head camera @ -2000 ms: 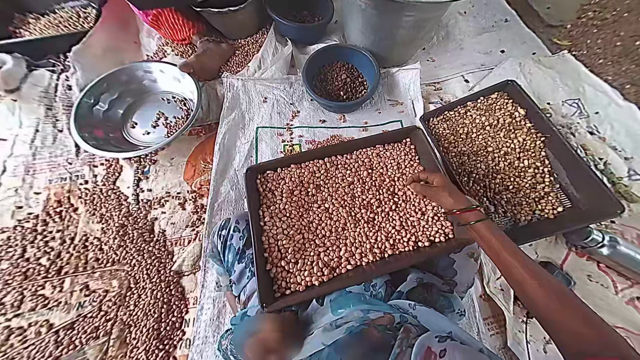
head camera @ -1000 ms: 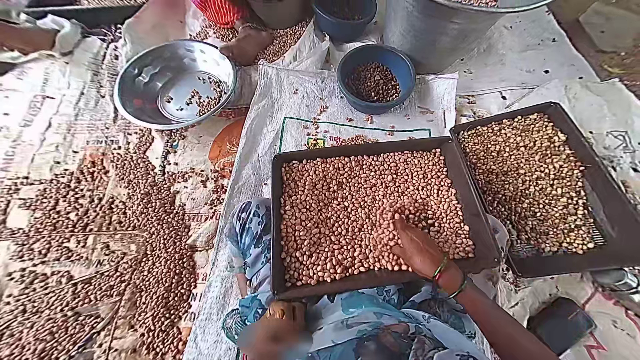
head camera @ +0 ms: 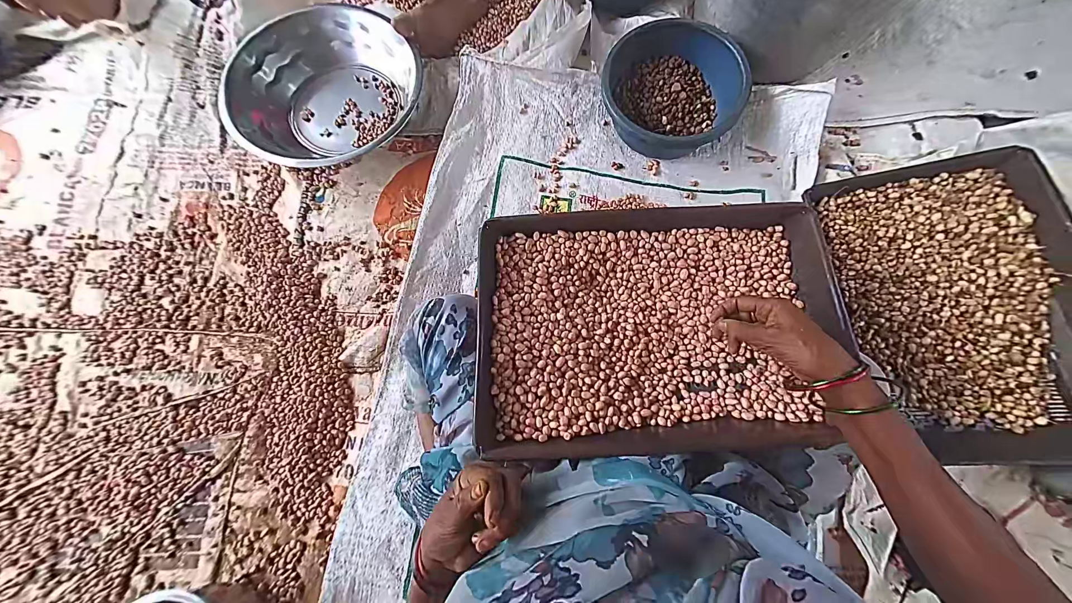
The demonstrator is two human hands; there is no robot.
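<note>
A dark rectangular tray (head camera: pixel 653 219) full of pinkish-brown shelled peanuts (head camera: pixel 620 335) lies across the lap. Over its right part is my right hand (head camera: pixel 775 331), fingers bent and tips close together just at the nuts; whether a nut is pinched between them cannot be told. Bangles circle that wrist. My left hand (head camera: pixel 481 511) rests half curled near the tray's lower left corner, against the blue floral cloth (head camera: pixel 603 536); its palm is partly hidden. A second dark tray (head camera: pixel 1034 188) with paler, yellowish nuts (head camera: pixel 946 285) adjoins the first on the right.
A steel basin (head camera: pixel 327 84) with a few nuts stands at the upper left. A blue bowl (head camera: pixel 677 88) of darker nuts sits on the white woven sack (head camera: pixel 456 167). Many brown nuts (head camera: pixel 293 385) are spread over sacks at left. Part of a person's limb (head camera: pixel 440 21) shows at the top.
My right hand has lifted out of the peanuts it was among one second ago, and a small dark patch of tray bottom shows below it. The view has moved closer and tilted down.
</note>
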